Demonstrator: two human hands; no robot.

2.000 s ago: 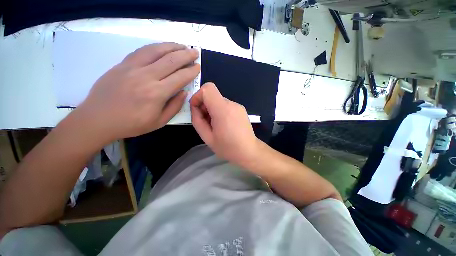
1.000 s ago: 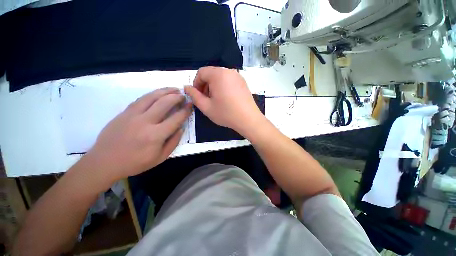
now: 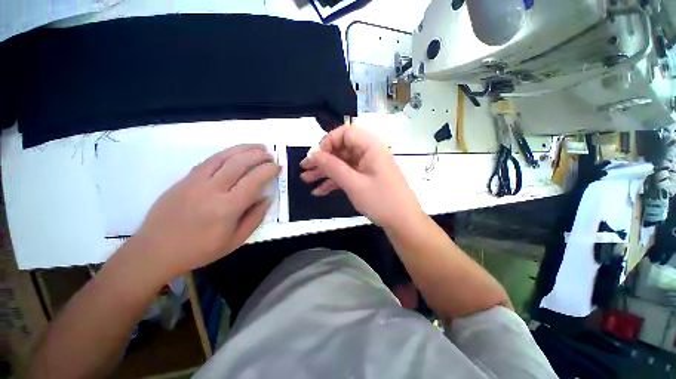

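Observation:
A white paper pattern (image 3: 126, 192) lies on a black cut panel (image 3: 322, 203) near the table's front edge. Only the panel's right part shows beyond the paper's edge, with thin dark lines at the left. My left hand (image 3: 222, 203) lies flat on the paper, fingers near its right edge, pressing it. My right hand (image 3: 352, 170) is raised over the black panel, just right of the paper edge. Its fingertips are pinched on a tiny white piece (image 3: 313, 153), perhaps chalk.
A stack of black cloth (image 3: 185, 70) lies behind the paper. The sewing machine (image 3: 548, 59) stands at the right, with black-handled shears (image 3: 505, 174) and a small black scrap (image 3: 442, 133) beside it. White and black pieces (image 3: 593, 222) hang at far right.
My right hand has moved from the paper's edge to the right, over the black panel. My left hand stays on the paper. The view has tilted, showing more of the cloth stack and machine.

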